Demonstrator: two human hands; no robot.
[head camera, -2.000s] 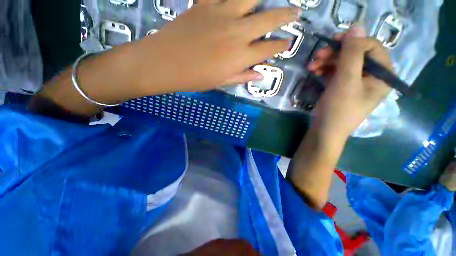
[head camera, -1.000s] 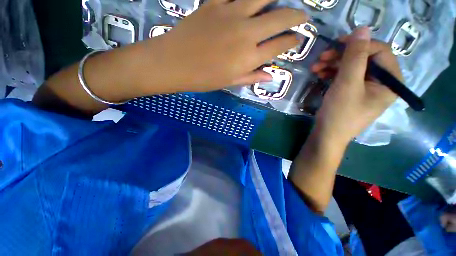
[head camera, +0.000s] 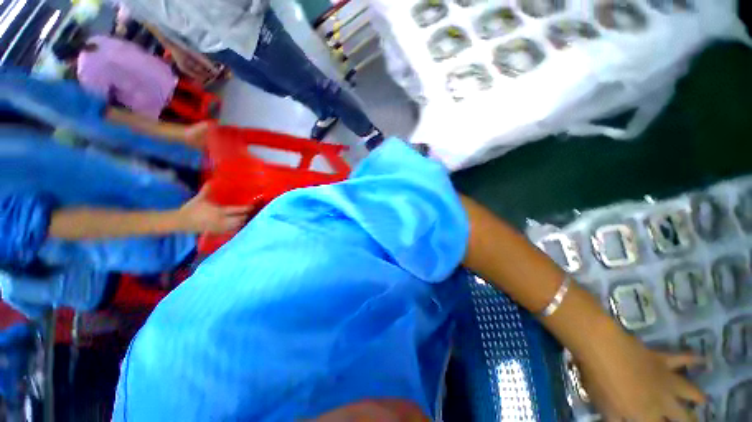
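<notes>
My left hand (head camera: 647, 379), bare, with a silver bracelet on the wrist, lies over the tray at the lower right, its fingers apart and nothing seen in it. The pale plastic tray (head camera: 581, 218) has rows of silver rounded-square frames, such as this frame (head camera: 614, 246) above my hand. The blue liner sheet (head camera: 486, 354) with rows of small whitish marks lies left of the tray, partly under my forearm and sleeve. My right hand and the black tweezers are out of view.
Another whitish tray (head camera: 462, 132) holding frames stands on the dark green mat (head camera: 528, 185). At the left, a person in blue grips a red plastic stool (head camera: 235, 169). A person in jeans (head camera: 284, 78) and one in pink (head camera: 124, 74) are farther back.
The view has swung left, bringing people, stool and the second tray into sight. My right hand and the tweezers have left the picture. My left hand now shows at the lower right.
</notes>
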